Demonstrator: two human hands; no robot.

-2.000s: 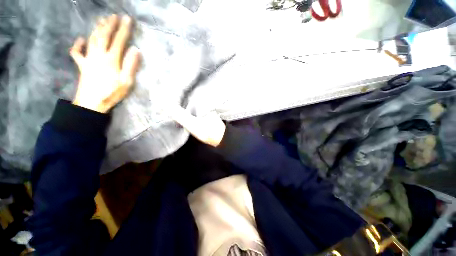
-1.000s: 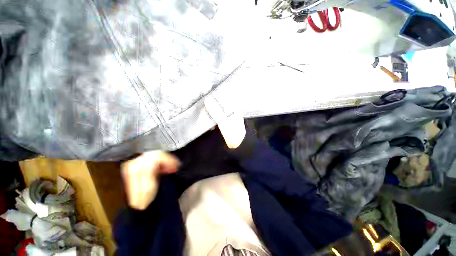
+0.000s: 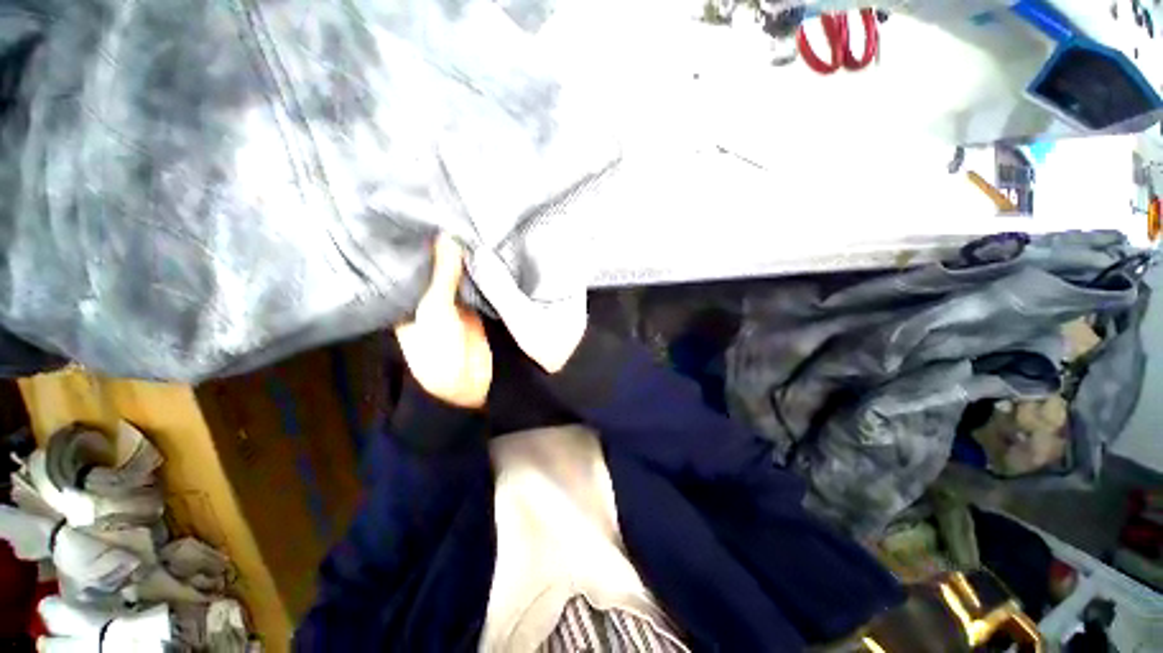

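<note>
The grey mottled jacket body [image 3: 191, 191] lies over the left of the table and hangs over its near edge. A stitched seam line runs down it. My left hand [image 3: 446, 325] pinches the jacket's near edge, thumb or finger on top. My right hand [image 3: 536, 313] is close beside it on the right, holding the finely ridged hem rib [image 3: 551, 217], which is gathered and folded up between the hands. The fingertips of my right hand are washed out or hidden by the cloth.
Red-handled scissors [image 3: 838, 38] lie by the white and blue sewing machine [image 3: 995, 77]. An orange-brown stick tool [image 3: 988, 189] and a dark thread [image 3: 737, 157] are on the white table [image 3: 791, 211]. Grey jackets [image 3: 880, 370] hang right. Rib bundles [image 3: 109, 549] and a cardboard box [image 3: 166, 447] are lower left.
My left hand moved from flat on the jacket, down below the hem, then right to the edge beside my right hand. The hem is now bunched up between the hands.
</note>
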